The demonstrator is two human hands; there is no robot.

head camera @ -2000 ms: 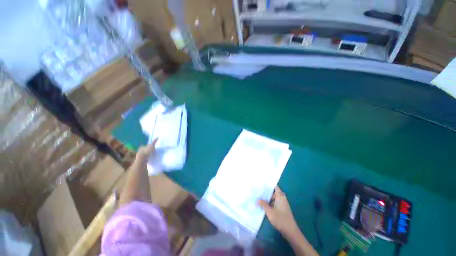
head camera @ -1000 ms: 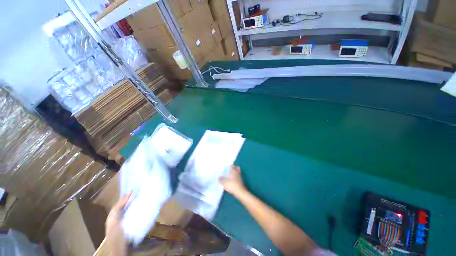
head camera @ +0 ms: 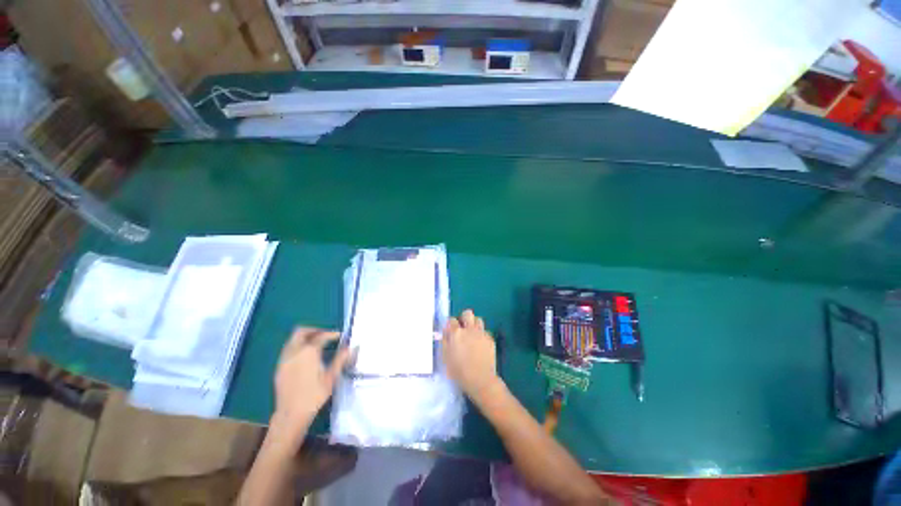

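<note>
A screen panel [head camera: 393, 314] with a pale white face and dark border lies on translucent protective bags [head camera: 395, 415] on the green bench, in front of me. My left hand [head camera: 304, 376] is at the panel's lower left edge, fingers spread and slightly blurred. My right hand [head camera: 468, 351] is at its right edge, fingers bent against the bag; whether it grips is unclear. The black screen tester [head camera: 585, 324] lies to the right, with coloured wires to a green adapter board [head camera: 563, 373] and an orange flex cable [head camera: 552, 413].
A stack of white sleeves [head camera: 203, 311] lies at left, beside another bagged bundle [head camera: 114, 296]. A black frame [head camera: 855, 366] lies far right. A metal post [head camera: 148, 64] stands at back left. A white sheet [head camera: 726, 59] hangs at upper right.
The view has turned right. The white sleeve stack now lies at left, released. The bags my left hand moved are now in front of me with a panel on top, both hands at its sides.
</note>
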